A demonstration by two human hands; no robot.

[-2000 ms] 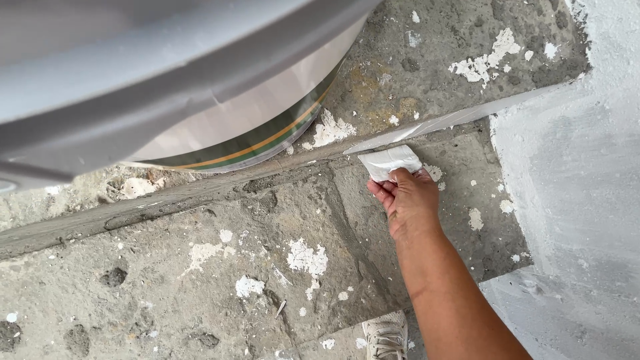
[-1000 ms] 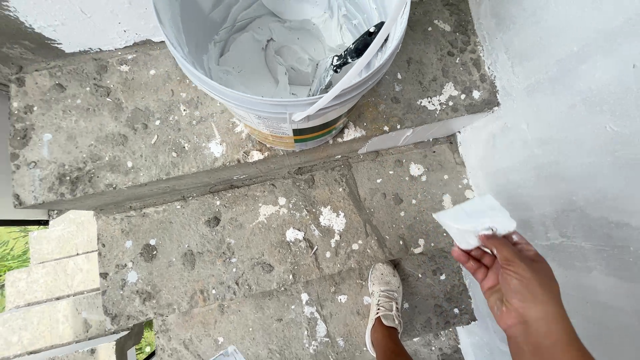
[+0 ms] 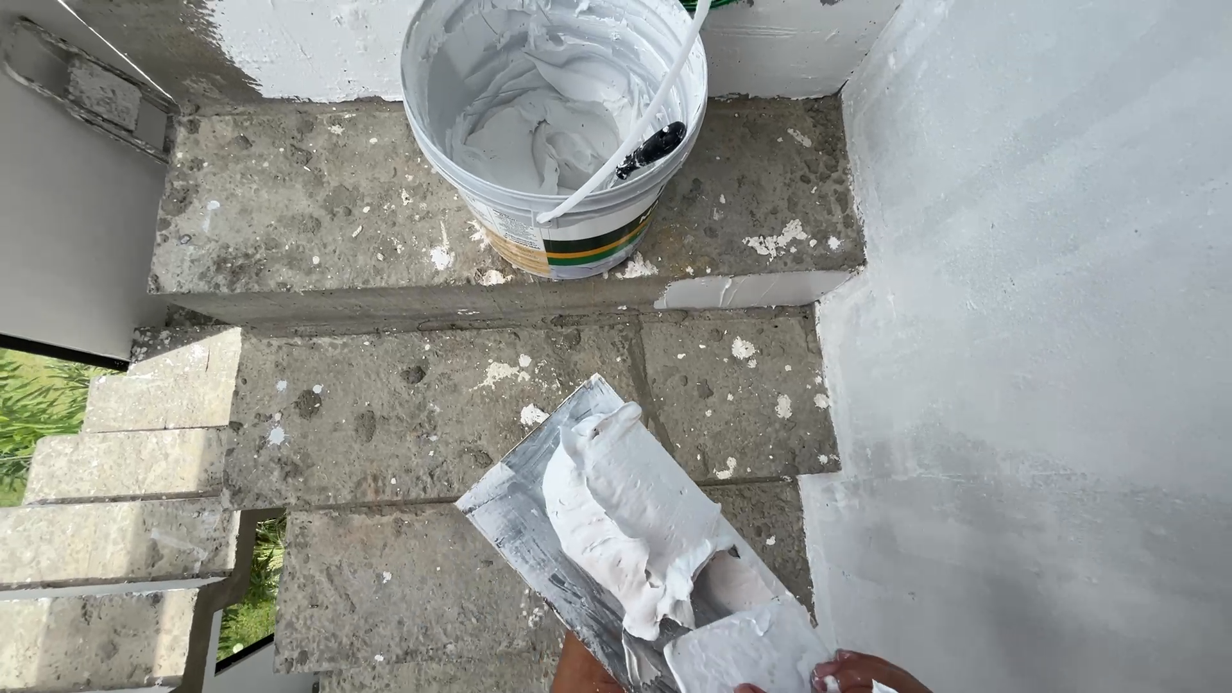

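A rectangular steel plastering trowel [image 3: 520, 510] is tilted at the lower middle, with a thick mound of white putty [image 3: 635, 510] on its face. Skin of what appears to be my left hand [image 3: 583, 666] shows under the trowel's lower left edge; the plate hides its fingers and the handle. At the bottom right, my right hand [image 3: 861, 672] grips a small putty-coated scraper [image 3: 746, 647], which lies over the trowel's near end. White putty smears the fingers. A plastic bucket [image 3: 587, 226] of white putty stands on the upper step, a black tool handle [image 3: 652, 149] leaning inside it.
Rough concrete steps [image 3: 366, 404], spotted with white splashes, run across the view. A grey-white coated wall [image 3: 1039, 337] borders them on the right. More stair treads [image 3: 125, 472] lie at the left beside an opening onto grass [image 3: 252, 577]. The upper step's riser [image 3: 751, 289] bears a coated strip.
The scraper in my right hand has moved away from the step edge, down to the trowel. The putty-loaded trowel has come into view. The view has shifted widely, showing more of the bucket.
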